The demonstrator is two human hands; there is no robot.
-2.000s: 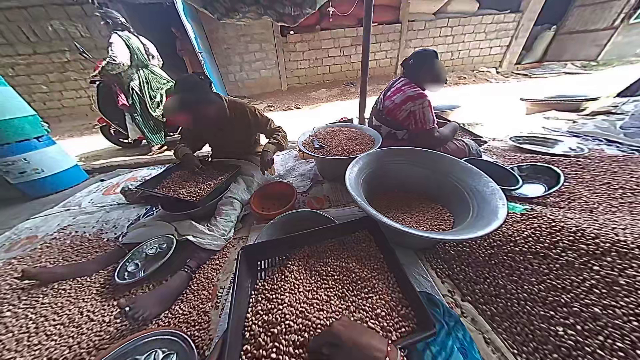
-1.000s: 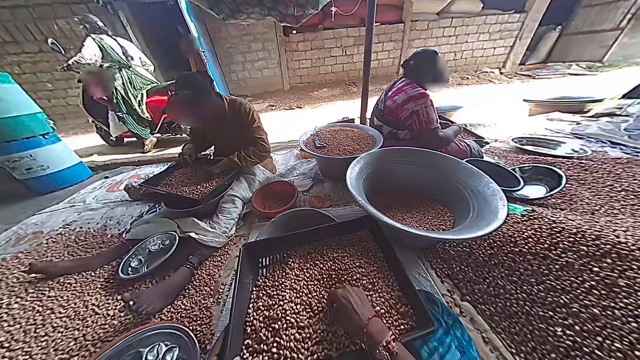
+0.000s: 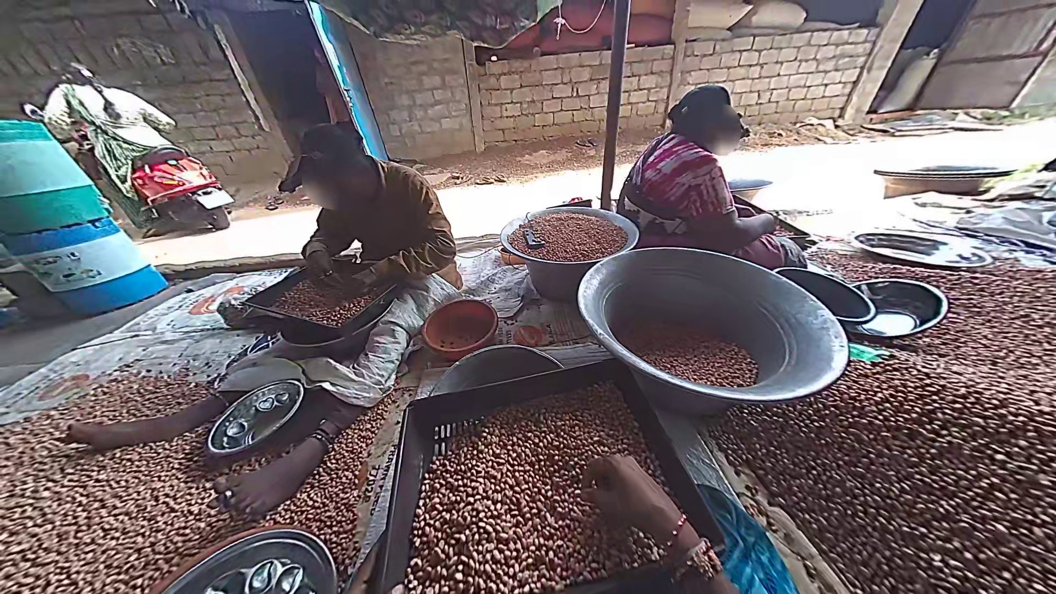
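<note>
My right hand (image 3: 631, 495), with a red thread and a bracelet at the wrist, rests on brown nuts or seeds (image 3: 511, 495) in a black plastic crate (image 3: 412, 462). Its fingers are bent; whether they hold any is hidden. At the crate's lower left edge shows only a sliver of what may be my left hand (image 3: 367, 577). Behind the crate's right corner stands a wide metal basin (image 3: 792, 363), partly filled with the same nuts or seeds. The rim of another metal bowl (image 3: 495, 363) lies against the crate's far side.
Nuts or seeds are spread on both sides (image 3: 924, 462). A co-worker (image 3: 379, 223) sits ahead left with a black tray (image 3: 276, 309); another (image 3: 693, 181) sits behind the basin. A clay bowl (image 3: 460, 330), a full metal basin (image 3: 569, 268) and a pole (image 3: 615, 107) stand ahead. Lower left is a metal plate (image 3: 318, 569).
My right hand has come up from the crate's near edge and a little to the right over the nuts or seeds. Behind, the red scooter and its rider have turned, so the scooter's rear now shows.
</note>
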